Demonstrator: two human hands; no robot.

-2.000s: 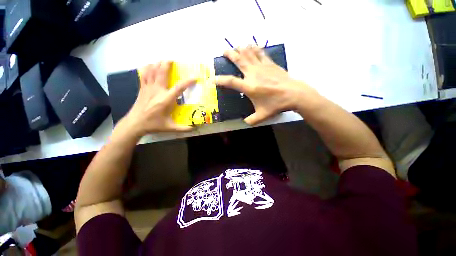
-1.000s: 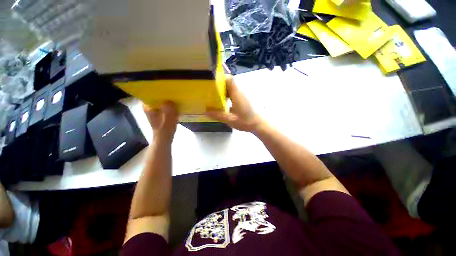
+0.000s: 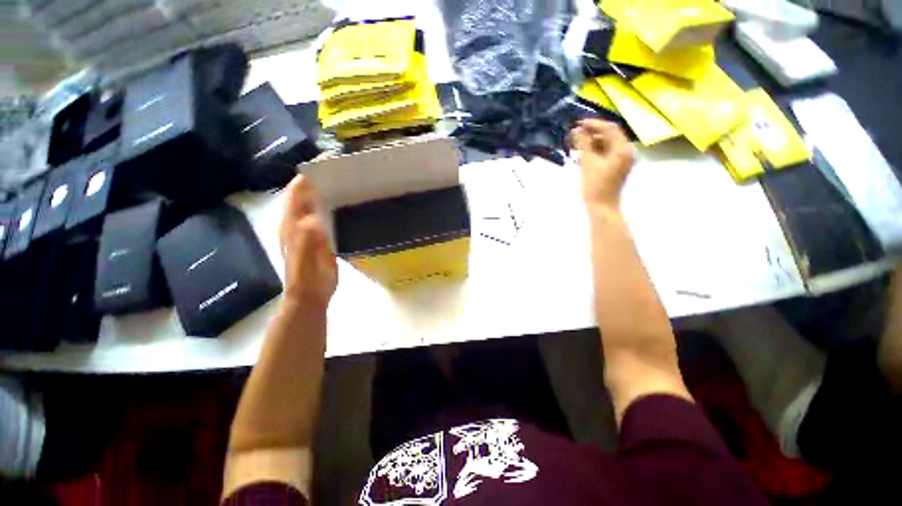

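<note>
The yellow outer carton (image 3: 420, 265) stands upright on the white tabletop, its white-faced top flap (image 3: 391, 176) raised at the back. A black surface (image 3: 404, 219) shows at the carton's top; whether it is an inner box or a flap I cannot tell. My left hand (image 3: 312, 242) is against the carton's left side, fingers at the flap's edge. My right hand (image 3: 601, 163) is away to the right, fingers curled, beside the tangled black handles (image 3: 516, 121). A tiny pale spot shows at its fingertips; what it holds, if anything, I cannot tell.
Black boxes (image 3: 220, 272) are piled at left. Yellow cartons (image 3: 368, 57) are stacked behind the carton; flat yellow blanks (image 3: 682, 89) lie at back right. Clear plastic (image 3: 499, 40) lies behind the handles. Thin dark strips (image 3: 502, 222) lie right of the carton.
The carton, held up in both hands a second ago, now stands on the tabletop. My right hand has left it and moved right towards the black handle pile; my left hand remains at its side.
</note>
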